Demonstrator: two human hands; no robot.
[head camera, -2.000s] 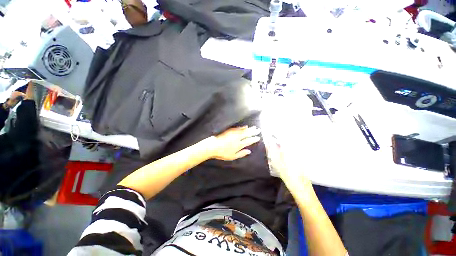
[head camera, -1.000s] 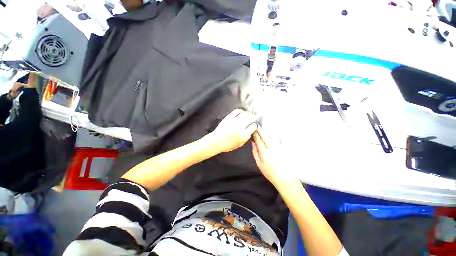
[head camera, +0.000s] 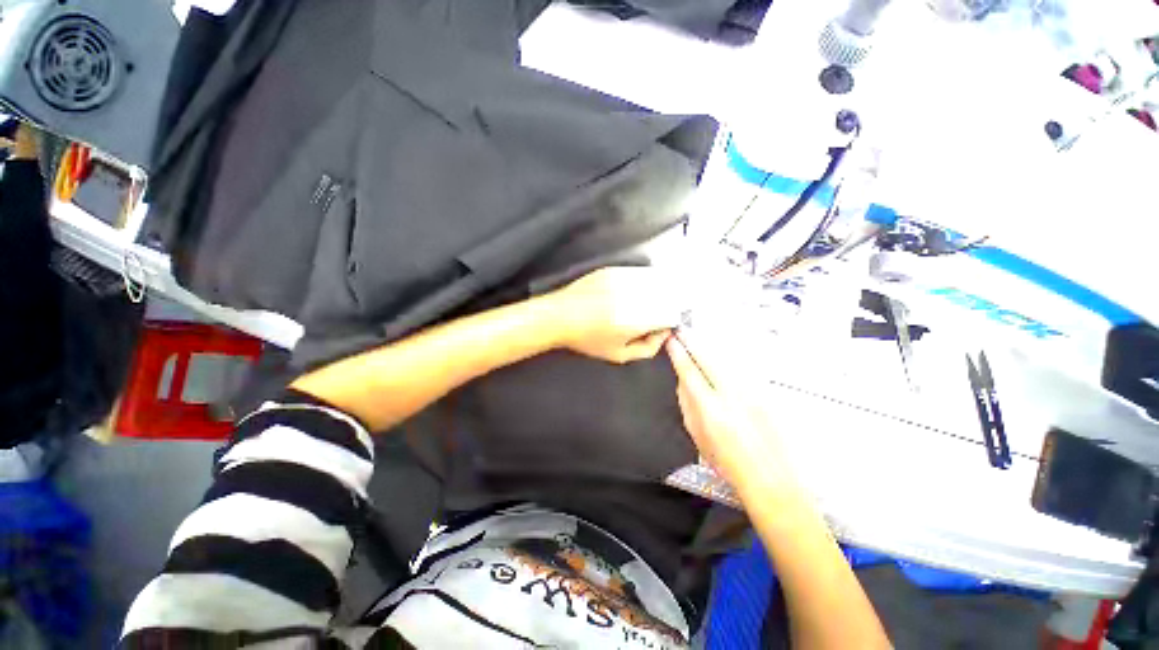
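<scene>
The dark grey garment lies spread left of the needle area and hangs over my lap. My left hand is on the cloth's right edge, with fingertips pinched on it just in front of the machine's needle area. My right hand meets my left fingertips at the same edge. The cloth between the fingertips is small and washed out by bright light. The needle itself cannot be made out.
The white sewing machine with a blue stripe is at the right. Black thread snips, a silvery tool and a phone lie on its bed. A grey fan box and red crate are at left.
Both hands have come together at the cloth edge, where they were apart two seconds ago. The view has shifted and tilted, and the machine appears turned and nearer.
</scene>
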